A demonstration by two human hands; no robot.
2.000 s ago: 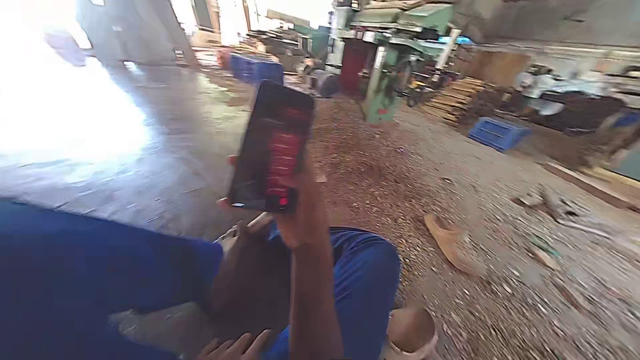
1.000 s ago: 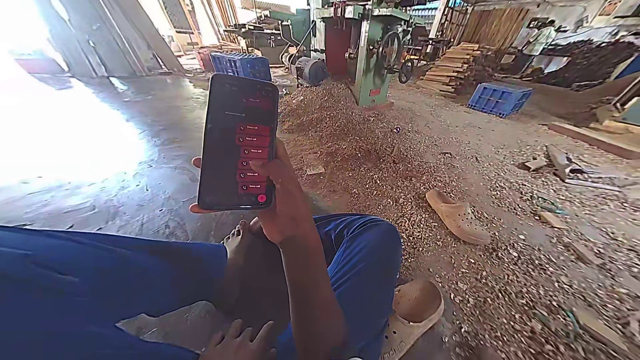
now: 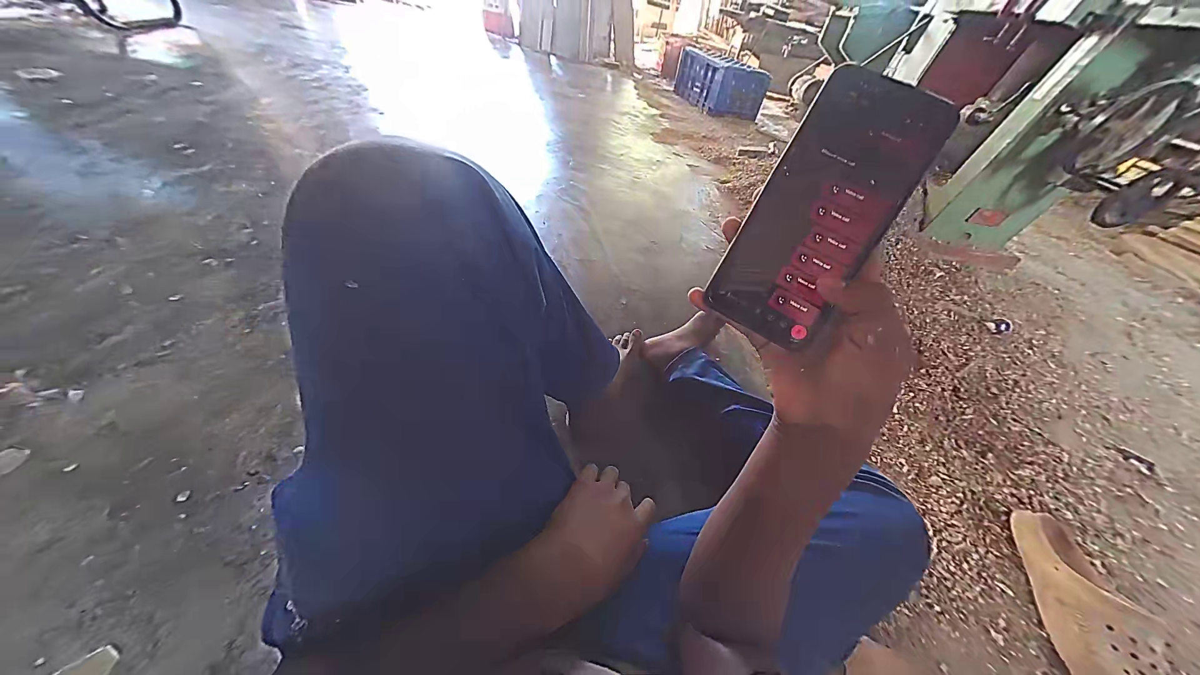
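Note:
A black smartphone point(image 3: 834, 206) with a lit screen of dark and red message blocks is held up, tilted, at the right of centre. My right hand point(image 3: 834, 347) is closed around its lower part, with the thumb over the screen's lower edge. Low in the middle, my left hand point(image 3: 605, 525) rests against the inner side of my raised leg in blue trousers point(image 3: 412, 356). Its fingers look loosely curled, and nothing shows in it. My bare foot point(image 3: 680, 342) lies beyond, on the floor.
Wood shavings point(image 3: 975, 431) cover the ground at the right, where a tan perforated clog point(image 3: 1087, 600) lies. A green machine frame point(image 3: 1012, 169) stands behind the phone. Blue plastic crates point(image 3: 722, 82) sit farther back. Scraps are scattered on the grey floor point(image 3: 169, 309) at the left.
The view has swung left. My left hand, partly seen at the bottom edge before, now shows fully beside the raised leg. The phone remains in my right hand and is more tilted.

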